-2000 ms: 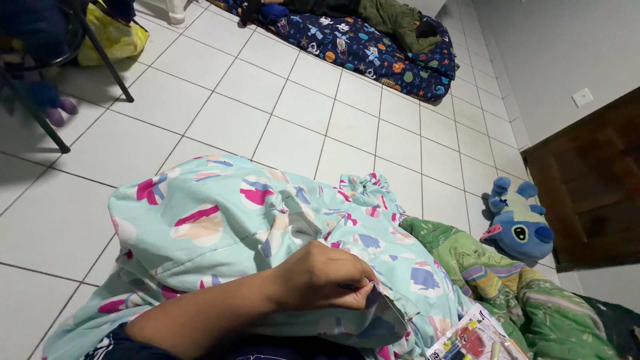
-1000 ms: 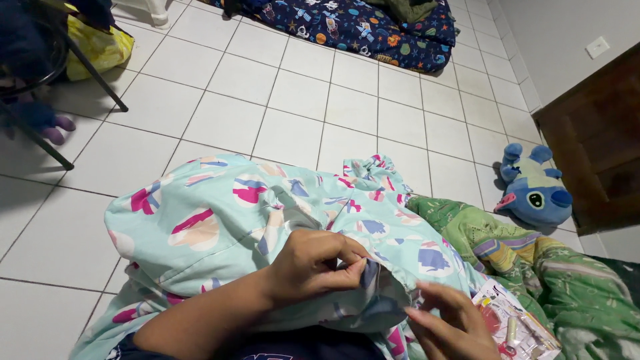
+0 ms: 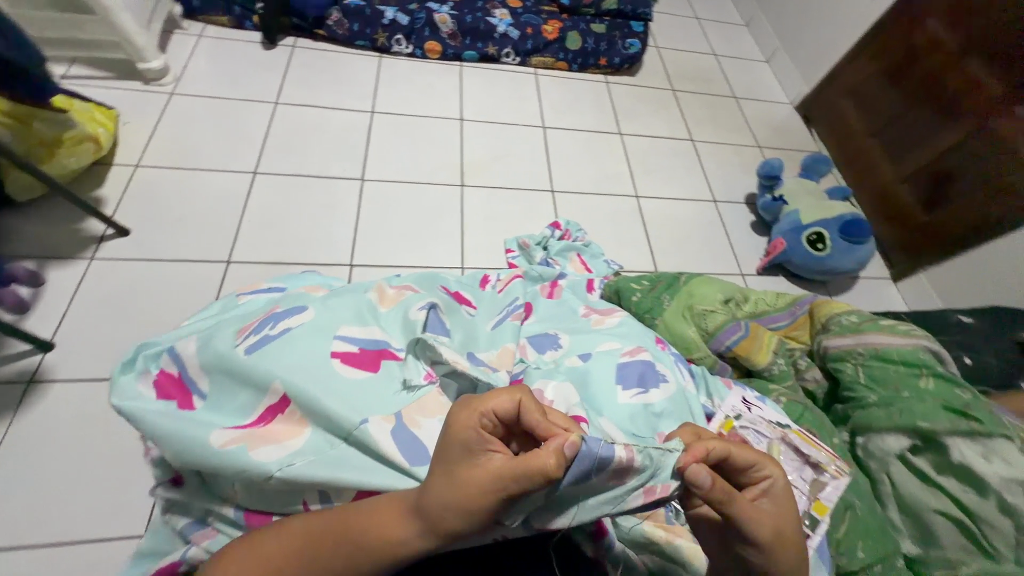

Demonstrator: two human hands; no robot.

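A mint-green printed garment (image 3: 320, 384) with pink, blue and peach patches lies spread over my lap. My left hand (image 3: 512, 464) pinches its fabric edge between thumb and index finger. To the right, my right hand (image 3: 736, 488) pinches the same edge, so a short seam with rough stitching is stretched between both hands. A loose thread hangs below the held edge. Whether a needle is in either hand cannot be made out. A printed plastic packet (image 3: 800, 456) lies on the fabric behind my right hand.
A green patterned blanket (image 3: 896, 416) is heaped at the right. Beyond it a blue plush toy (image 3: 820, 224) lies on the tiled floor near a brown wooden door (image 3: 920, 128). A navy printed mattress (image 3: 480, 32) is at the far side. A yellow bag (image 3: 64, 140) and dark metal legs (image 3: 60, 188) stand left.
Two seconds ago only my left hand showed, at the fabric. My right hand has since come in from the lower right and now grips the edge. The view has tilted downward.
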